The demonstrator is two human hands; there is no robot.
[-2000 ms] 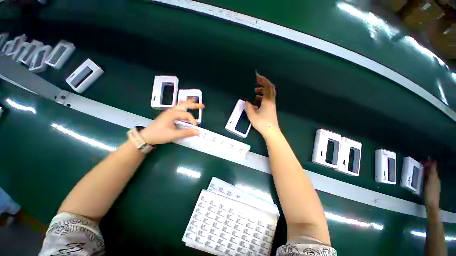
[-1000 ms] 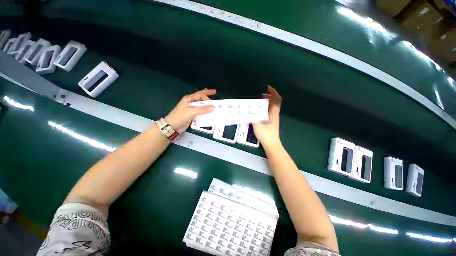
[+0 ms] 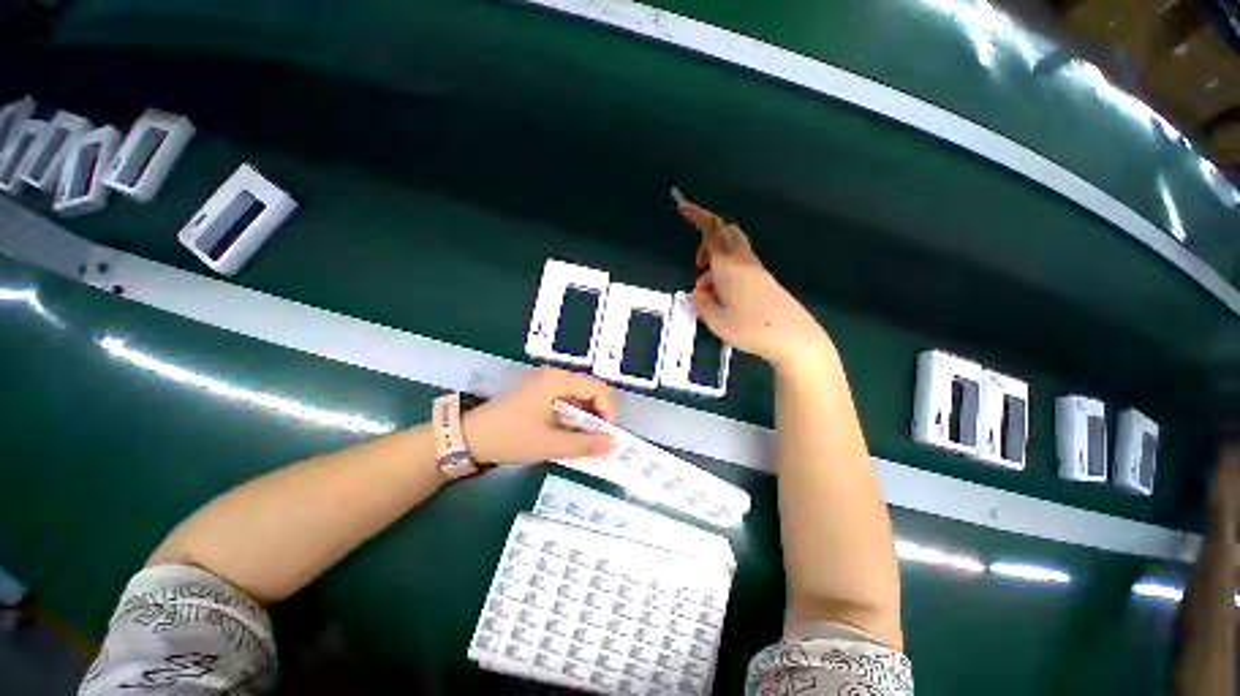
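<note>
My left hand [image 3: 537, 415] pinches a narrow label sheet [image 3: 660, 476] with rows of small grey printed marks, slanting down to the right over the pale rail. My right hand [image 3: 745, 292] is over the belt with its fingers apart. Its thumb side is at the upper part of a white window box [image 3: 709, 364] and partly covers it. No label can be made out at its fingertips. Two more window boxes, the middle one [image 3: 631, 336] and the left one [image 3: 566, 313], stand in a close row with it.
A stack of label sheets [image 3: 598, 605] lies on the green bench near my body. More window boxes are on the belt at the left [image 3: 238, 220] and right [image 3: 948, 401]. The guide rail [image 3: 340, 336] runs between belt and bench. Another person's arm [image 3: 1208, 571] is at the right edge.
My left hand and the sheet have come down towards me, off the boxes, uncovering the row of three. My right hand has left the sheet's end and is at the right box of the row.
</note>
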